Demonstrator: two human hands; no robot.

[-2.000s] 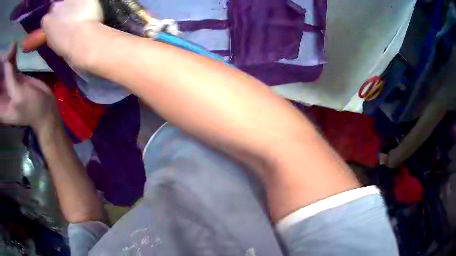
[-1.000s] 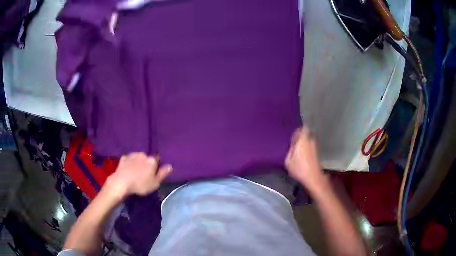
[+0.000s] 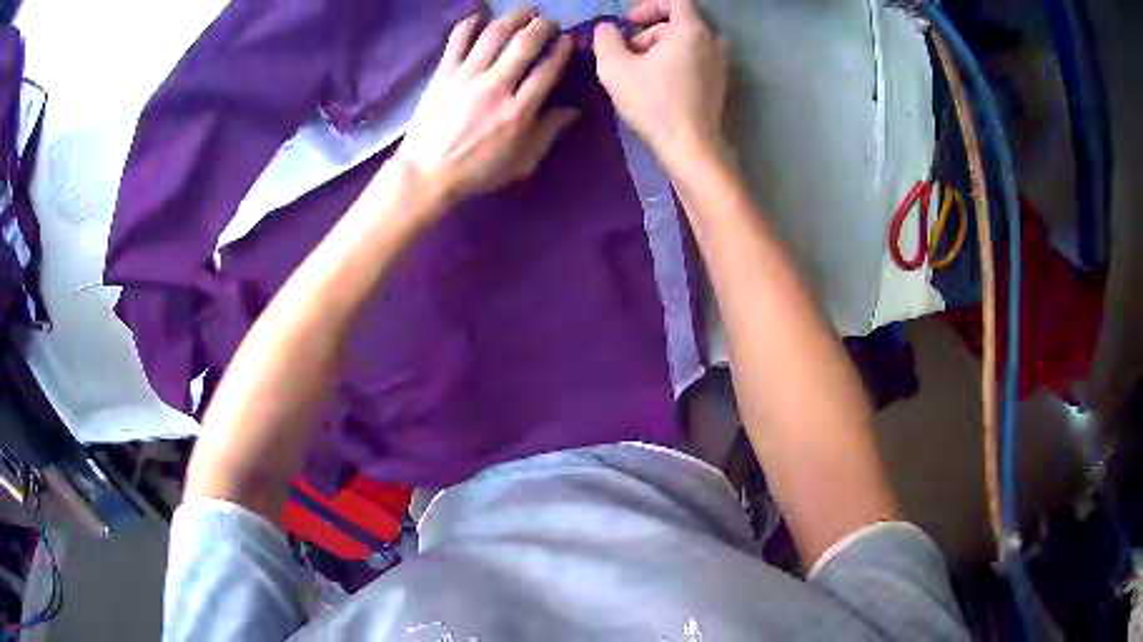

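A large purple garment panel (image 3: 539, 289) lies bunched on the pressing table and hangs over its front edge. A pale interfacing strip (image 3: 664, 251) runs down its right side, and more pale backing shows in a fold at the left. My left hand (image 3: 489, 107) lies on the cloth near the top, fingers spread, palm down. My right hand (image 3: 664, 75) pinches the panel's edge at the top, just right of my left hand. What lies under my left palm is hidden.
The table's whitish cover (image 3: 802, 163) shows at right. Snips with red and yellow loops (image 3: 929, 226) lie at its right corner. A blue hose (image 3: 1010, 251) and tan line (image 3: 985, 314) hang at right. A red bundle (image 3: 345, 514) is below the table. Dark cloth (image 3: 23, 188) lies at far left.
Both hands have moved from the panel's near corners up to its far part. The panel has shifted and folded, showing pale backing and the strip. The iron has left the view.
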